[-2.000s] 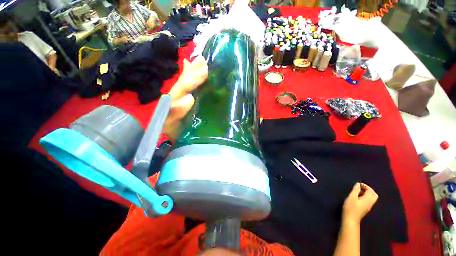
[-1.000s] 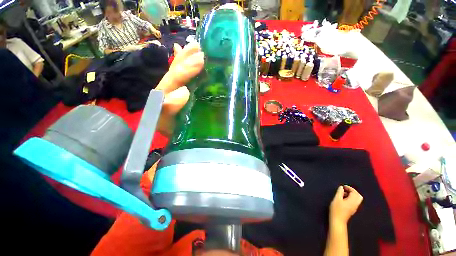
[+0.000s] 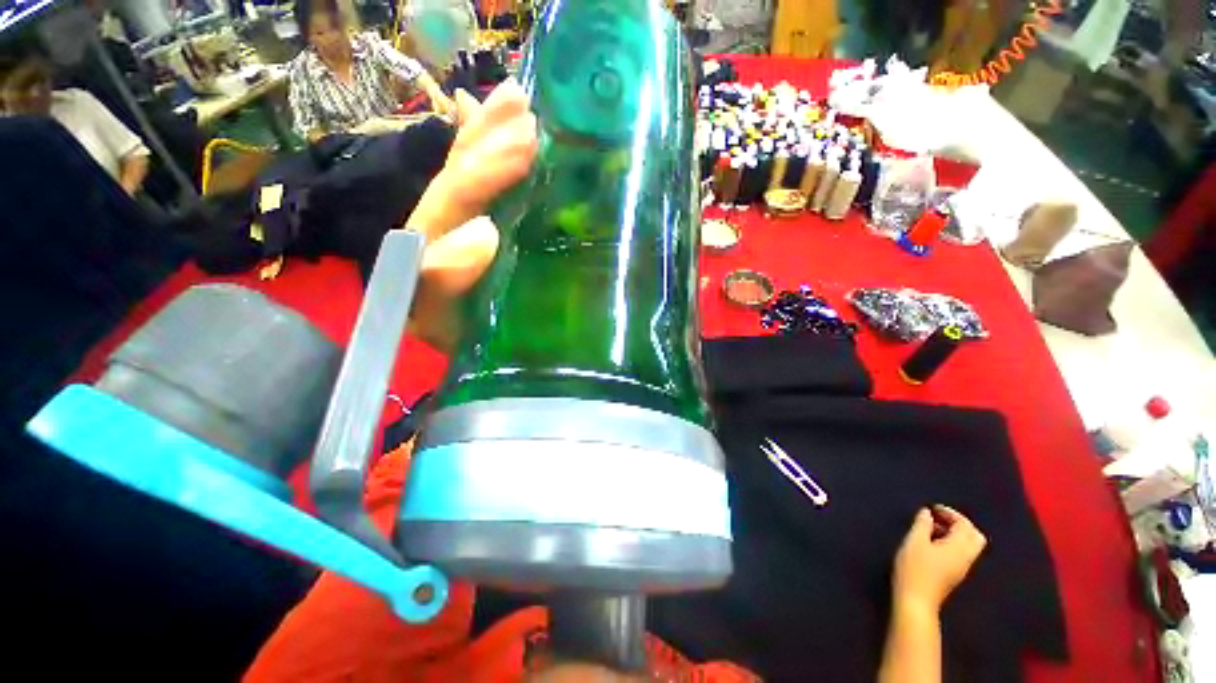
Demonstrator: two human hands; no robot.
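Note:
A large green bottle (image 3: 580, 280) with a grey and light-blue collar fills the middle of the view. It is tilted up, its mouth end at the bottom edge close to the camera. Its grey flip lid with light-blue loop (image 3: 220, 474) hangs open at the left. My left hand (image 3: 474, 200) grips the bottle's left side; some fingers are hidden behind it. My right hand (image 3: 936, 554) is closed, fingertips together, on the dark coat (image 3: 827, 574); nothing can be made out in it. Pale thread snips (image 3: 796, 472) lie on the coat, left of my right hand.
Beyond the coat on the red cloth (image 3: 994, 367) are loose dark buttons (image 3: 808, 314), a clear bag (image 3: 918, 315), a black spool (image 3: 931, 355), small tins and many thread cones (image 3: 784, 140). Dark garments (image 3: 347, 200) lie at left. Two people sit beyond.
The bottle has tipped up further, its base rising to the top edge. My left hand stays on it. My right hand stays closed on the coat. The view has shifted slightly.

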